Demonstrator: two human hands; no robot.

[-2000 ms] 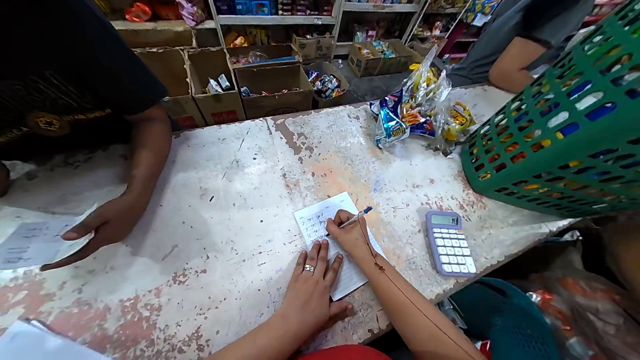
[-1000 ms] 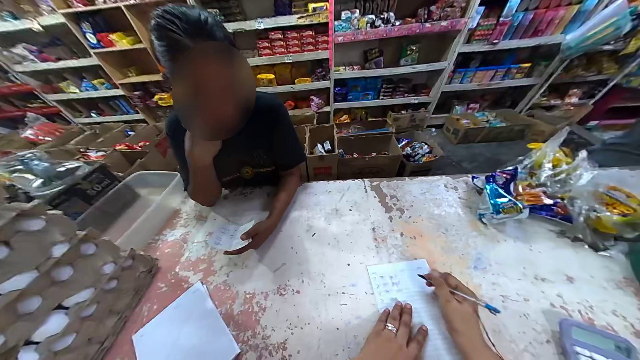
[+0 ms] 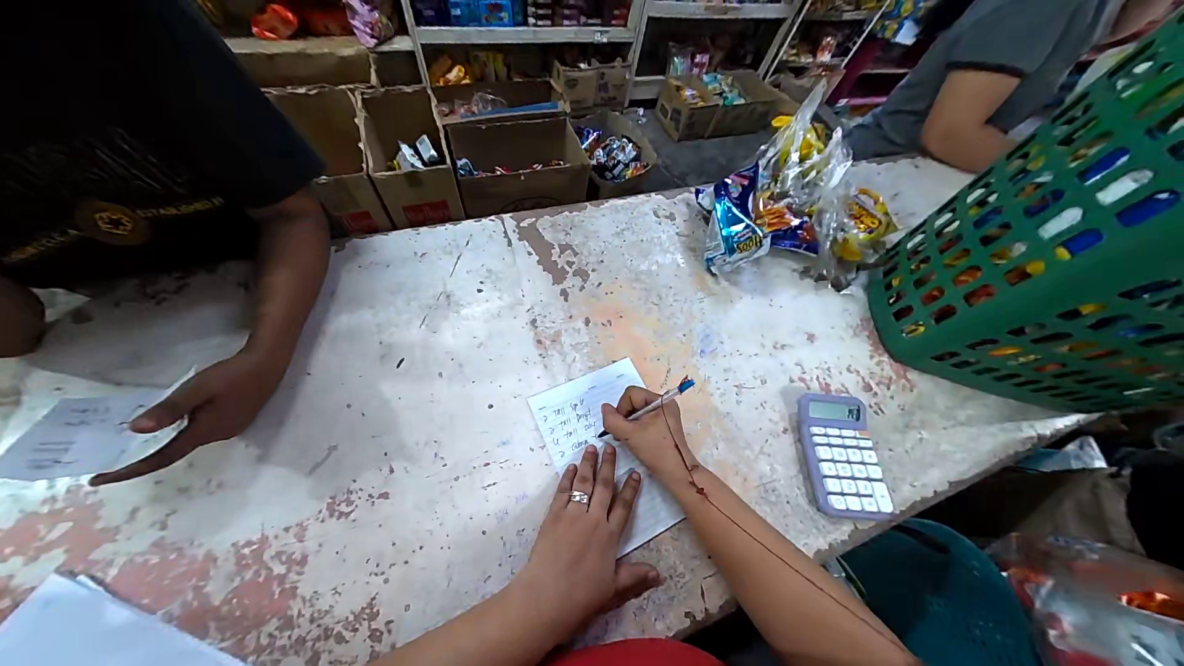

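A sheet of lined paper [image 3: 592,379] bearing handwriting lies on the worn, paint-chipped counter [image 3: 435,370]. My left hand [image 3: 583,527], with a ring on one finger, rests flat on its lower part, fingers slightly apart. Between the fingers of my right hand [image 3: 655,430] is a ballpoint pen [image 3: 668,395] with a blue end, its tip on the paper below the upper lines of writing. A thin dark cord runs from that hand along the forearm. To the right lies a lilac calculator [image 3: 846,455] with white keys.
Across the counter at left, a person's hand [image 3: 217,402] is at a written paper [image 3: 74,435]. White sheets [image 3: 102,629] lie near left. Snack packets in clear plastic [image 3: 795,203] and a tall green perforated basket [image 3: 1036,268] stand right. Another person's arm [image 3: 971,120] rests behind; cardboard boxes [image 3: 518,148] line the shelves.
The view has swung down and to the right since one second ago, when it took in the person across the counter and the shelves. The pen stays in my right hand on the paper.
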